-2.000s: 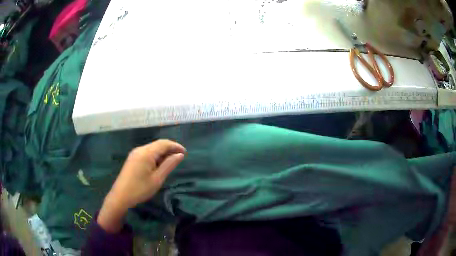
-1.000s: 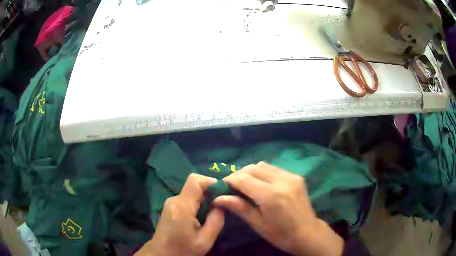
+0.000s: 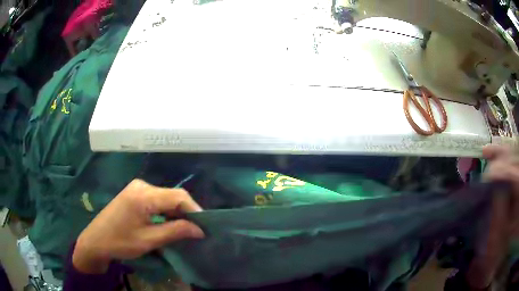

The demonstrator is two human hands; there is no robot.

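A green garment (image 3: pixel 296 238) with yellow embroidery lies over my lap, below the table's front edge. Its upper edge is stretched sideways between my hands. My left hand (image 3: pixel 142 221) pinches the cloth between thumb and fingers at the left. My right hand (image 3: pixel 503 170) is blurred and partly cut off at the right rim; it holds the other end of the stretched edge. The yellow embroidery (image 3: pixel 279 185) shows behind the stretched edge.
The white sewing table (image 3: pixel 216 85) spans the top. Orange-handled scissors (image 3: pixel 425 111) lie on it near the beige sewing machine (image 3: pixel 455 51), with the presser foot area (image 3: pixel 344 20) at the top. More green garments (image 3: pixel 62 136) hang at the left beside a pink thing (image 3: pixel 85 20).
My hands were together on the garment a second ago; now they are far apart, the right one at the right rim, with the cloth edge pulled out between them. The view has shifted slightly.
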